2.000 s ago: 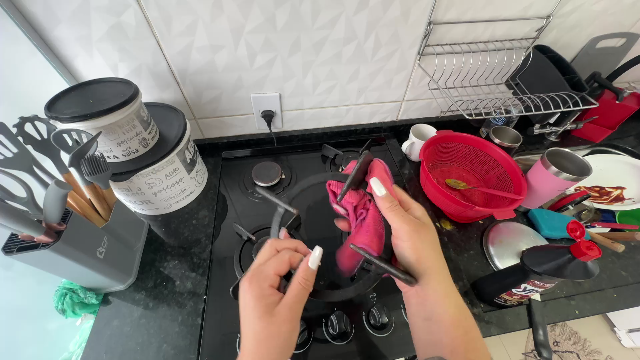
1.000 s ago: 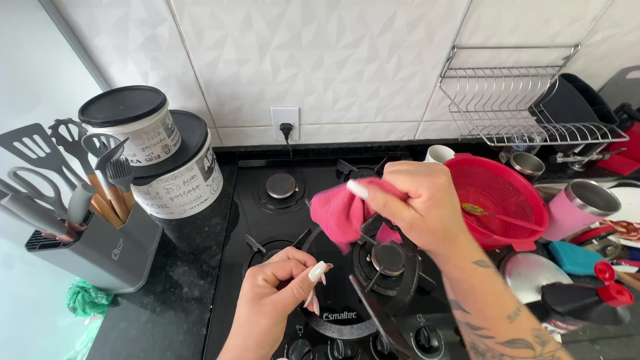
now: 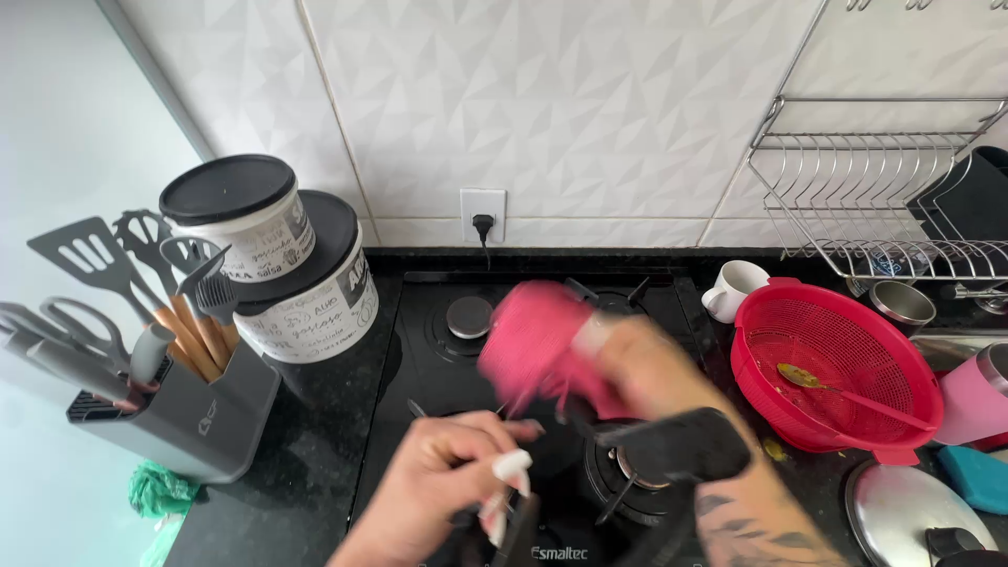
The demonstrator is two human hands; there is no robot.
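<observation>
My left hand [image 3: 453, 476] grips a black metal pan support [image 3: 516, 531] low over the gas cooktop [image 3: 425, 378]. A blurred black end of that support [image 3: 685, 445] shows in front of my right forearm. My right hand [image 3: 622, 358], blurred, is shut on a pink cloth [image 3: 531, 339] above the middle of the cooktop, up and right of my left hand. The cloth hangs by the support; whether they touch is unclear. Behind the cloth lies a round burner [image 3: 469, 316], and another burner [image 3: 642, 465] is partly hidden under the support and my right arm.
At left stand a grey utensil holder [image 3: 189, 429] and two stacked lidded tubs [image 3: 307, 323]. To the right are a white mug [image 3: 736, 290], a red colander [image 3: 835, 354] with a spoon [image 3: 846, 398], a pot lid [image 3: 906, 512], a pink tumbler [image 3: 972, 402] and a wire dish rack [image 3: 874, 197].
The pan support was held upright between both hands at first and now sits lower, in my left hand. My right hand has kept moving with the pink cloth.
</observation>
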